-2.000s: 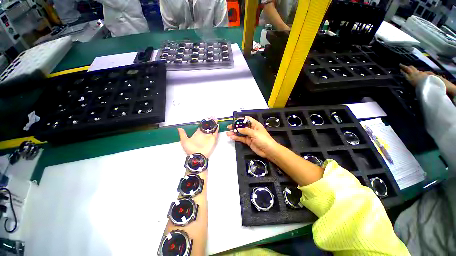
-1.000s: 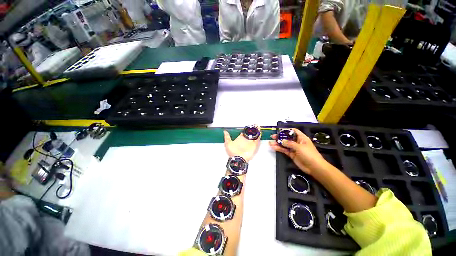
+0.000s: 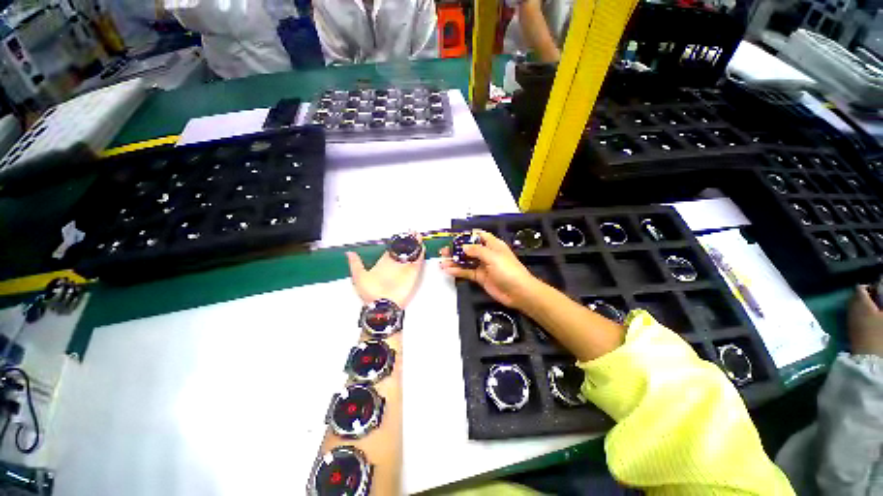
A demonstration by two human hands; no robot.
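My left hand (image 3: 386, 278) is palm up, with a round watch head (image 3: 405, 247) held at its fingers. Several watch heads lie in a row along my bare left forearm, such as one (image 3: 354, 411) with a small red glow on its black face. My right hand (image 3: 487, 266) holds another watch head (image 3: 467, 249) by its edge, over the upper left corner of the black foam tray (image 3: 593, 420). Its dark face shows small light marks, and my fingers cover part of it. The tray has watch heads in some pockets; my right arm hides others.
A white work sheet (image 3: 203, 387) lies under my left arm. A filled dark tray (image 3: 208, 199) and a clear blister tray (image 3: 382, 111) stand beyond. A yellow post (image 3: 571, 107) rises behind the foam tray. A paper form (image 3: 775, 310) and a neighbour's hand (image 3: 865, 320) are at right.
The camera view has swung left and back to the right. The neighbour's hand at right has moved down from the far trays. My hands keep nearly the same pose, each with its watch head.
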